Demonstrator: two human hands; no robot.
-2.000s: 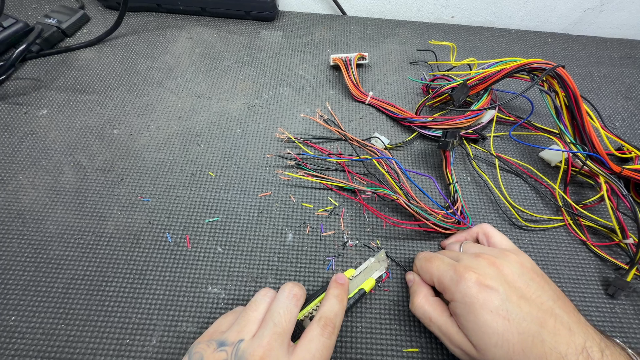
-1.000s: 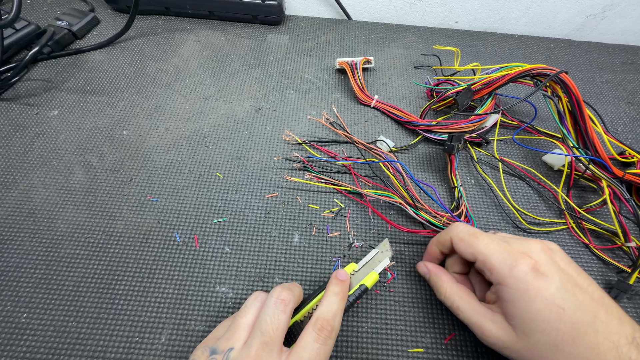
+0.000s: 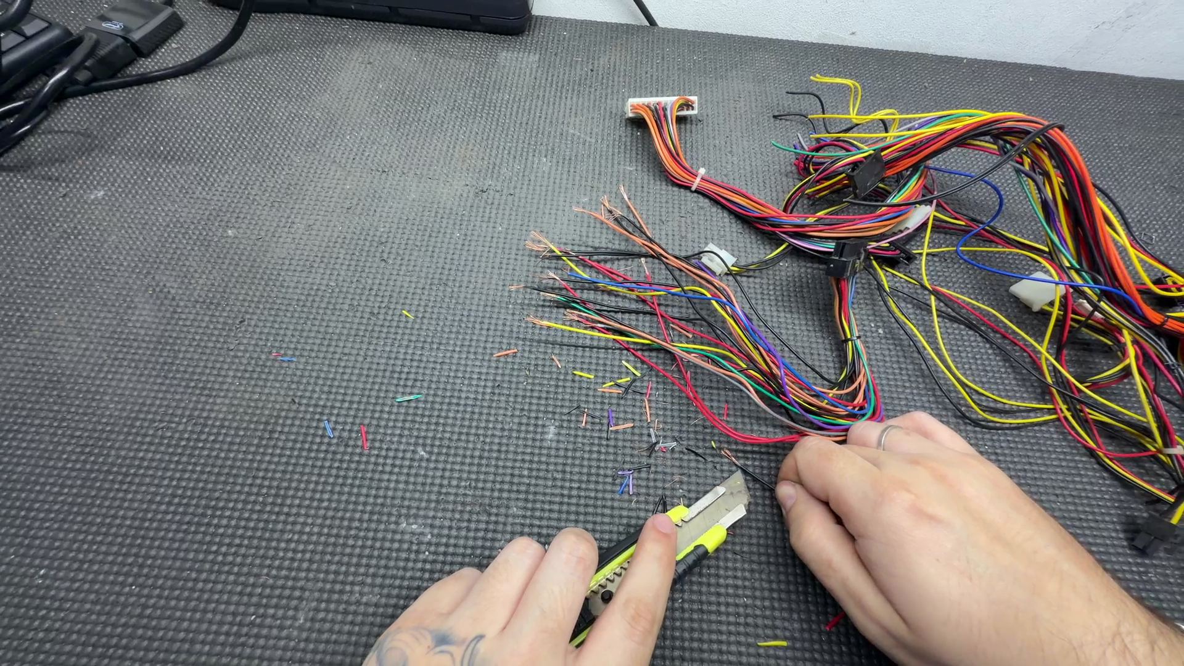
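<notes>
My left hand [image 3: 555, 601] holds a black and yellow snap-off utility knife [image 3: 666, 541], its index finger along the front of the body and its blade pointing up and right. Just right of the blade, my right hand [image 3: 906, 518] pinches a black wire [image 3: 754, 476] whose bare copper strands lie near the blade tip. The other fingers rest at the bend of a bundle of coloured wires [image 3: 786, 370]. Many stripped copper ends of that bundle fan out to the left. Its other end runs up to a black connector [image 3: 846, 259].
Small pieces of cut insulation [image 3: 620, 426] lie scattered on the black textured mat [image 3: 231, 481]. A white multi-pin connector [image 3: 662, 106] ends one harness. A larger tangled wire harness [image 3: 1064, 185] fills the right side. Black cables with a plug [image 3: 139, 32] are at the top left.
One second ago my right hand was apart from the blade with its fingertips near the bundle; it now pinches a black wire with bare strands beside the blade. My left hand still holds the knife.
</notes>
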